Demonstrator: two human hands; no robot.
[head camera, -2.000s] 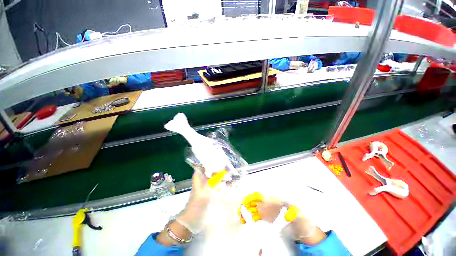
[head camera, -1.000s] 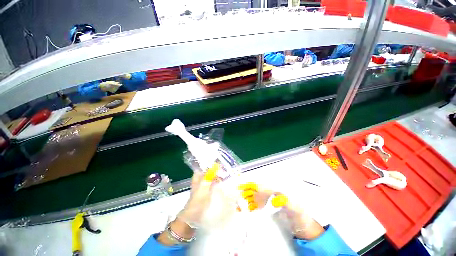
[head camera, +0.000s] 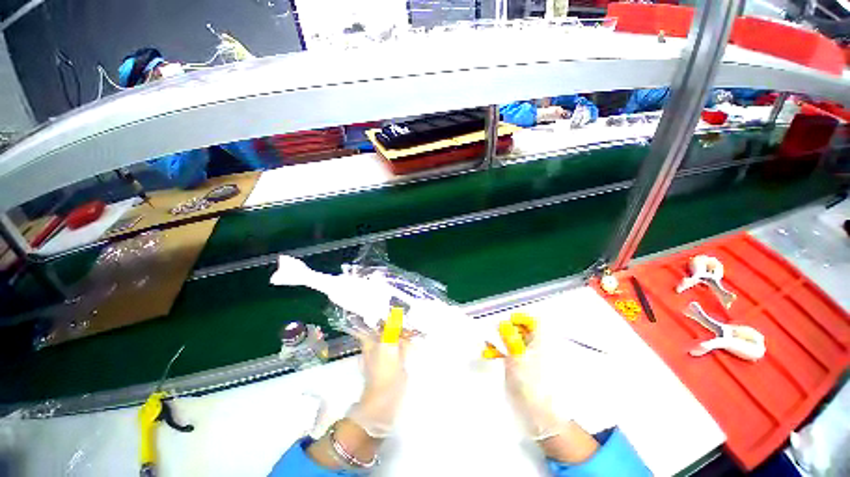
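A white piece with a flared end (head camera: 312, 279) and clear crinkly film (head camera: 396, 279) around its wider part extends over the green belt's near edge. My left hand (head camera: 384, 377), in a pale glove with a yellow finger cot, grips the wrapped part. My right hand (head camera: 529, 377), with several yellow finger cots, is at the right of the piece with its fingers curled. Glare washes out the area between the hands, so I cannot tell whether the right hand holds anything.
A red tray (head camera: 746, 401) at the right holds two white arm parts (head camera: 732, 341), a dark slim tool (head camera: 643, 300) and small yellow pieces. Silver tweezers (head camera: 587, 346) lie beside it. A yellow air gun (head camera: 149, 424) and small clear bottle (head camera: 296, 341) are left. A metal post (head camera: 666, 140) rises beyond the tray.
The flared end has swung left and down, so the piece lies flatter. My right hand has turned more upright, and its fingertips have moved up. The white prongs earlier near its fingers no longer show.
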